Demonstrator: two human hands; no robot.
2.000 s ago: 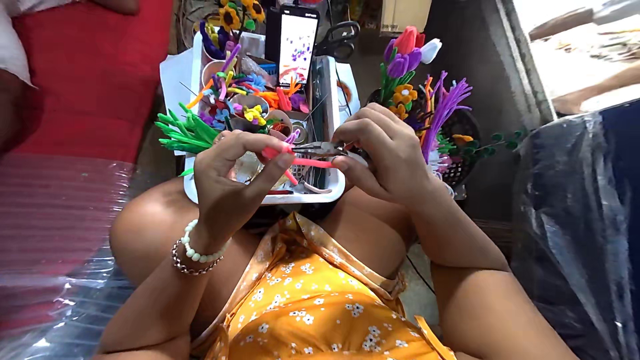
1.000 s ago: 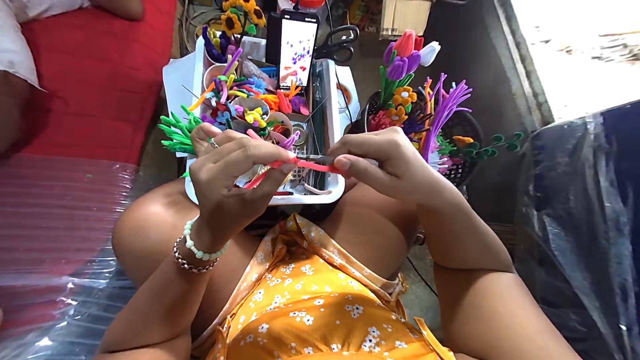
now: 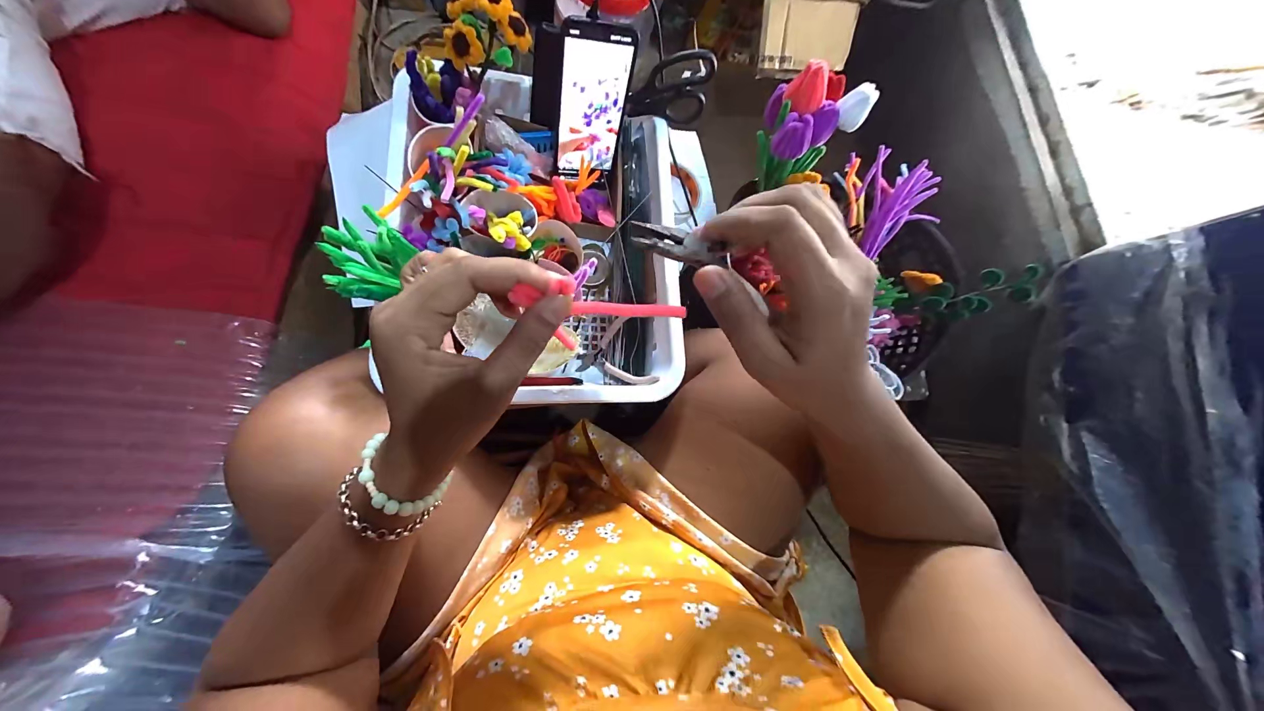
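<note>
My left hand (image 3: 464,346) pinches a coral-pink pipe cleaner (image 3: 632,310) between thumb and forefinger. It is bunched or folded at the fingertips, with one straight length reaching right and a shorter end pointing down. My right hand (image 3: 790,286) holds metal pliers (image 3: 673,244), whose jaws point left, above and apart from the pink length. Below both hands sits a white plastic basket (image 3: 533,395) with cups of colourful pipe cleaner pieces. Green pipe cleaners (image 3: 365,259) fan out beside my left hand. The pliers' handles are mostly hidden by my right hand.
A smartphone (image 3: 595,99) stands upright at the basket's back, near black-handled scissors (image 3: 676,84). Pipe cleaner tulips (image 3: 805,114) and purple stems (image 3: 899,202) rise from a dark basket (image 3: 913,341) at right. Another person's arm and leg (image 3: 35,217) show at far left, by a red mat (image 3: 207,148).
The pliers were at the pink pipe cleaner between my hands; my right hand has moved them up and right, away from it. My left hand still holds the pipe cleaner.
</note>
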